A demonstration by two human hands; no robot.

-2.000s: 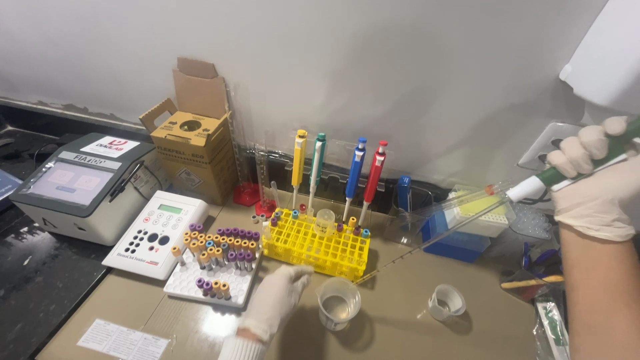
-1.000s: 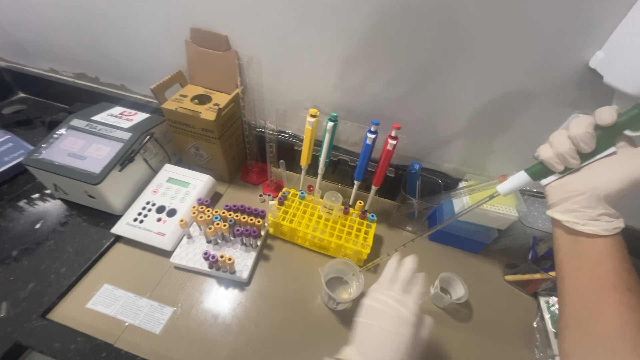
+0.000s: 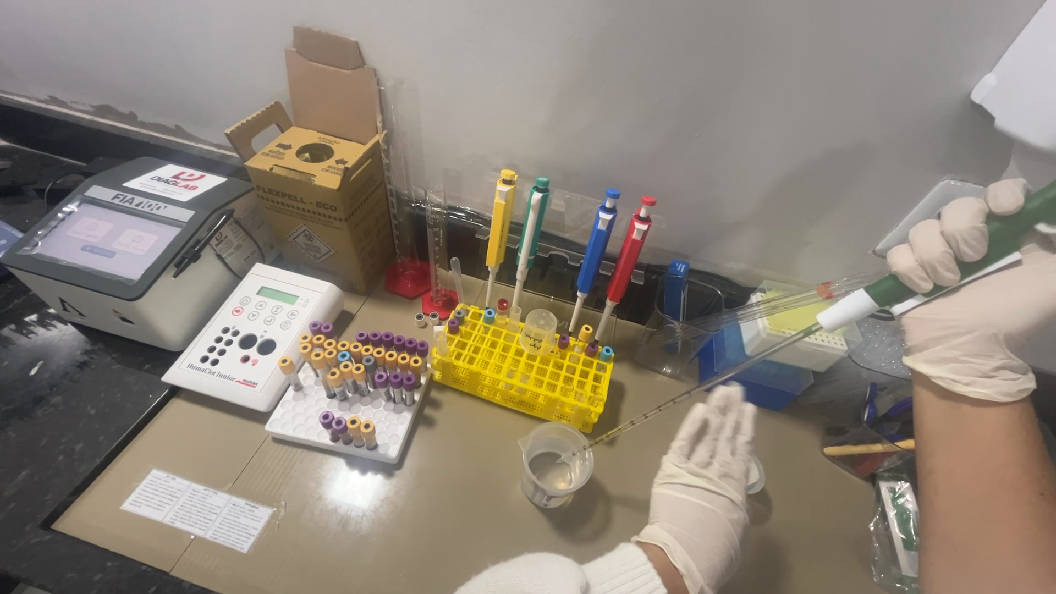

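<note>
My right hand, in a pale glove, grips the green handle of a pipette controller. A long graduated glass pipette slants down from its white nose, its tip inside the larger plastic beaker, which has clear liquid in it. My left hand, gloved too, with a white sleeve, hangs palm flat and fingers extended just right of that beaker, holding nothing. It hides most of a smaller plastic cup. Behind the beaker is a yellow tube rack with a few capped tubes and a small cup.
A white tube block holds several capped tubes at the left, near a coagulometer and a touchscreen analyser. Behind are a cardboard sharps box, measuring cylinders and upright micropipettes. Pipette tip boxes stand at the right.
My left hand has moved right, from left of the larger beaker to its right side, over the smaller cup. My right hand still holds the pipette controller.
</note>
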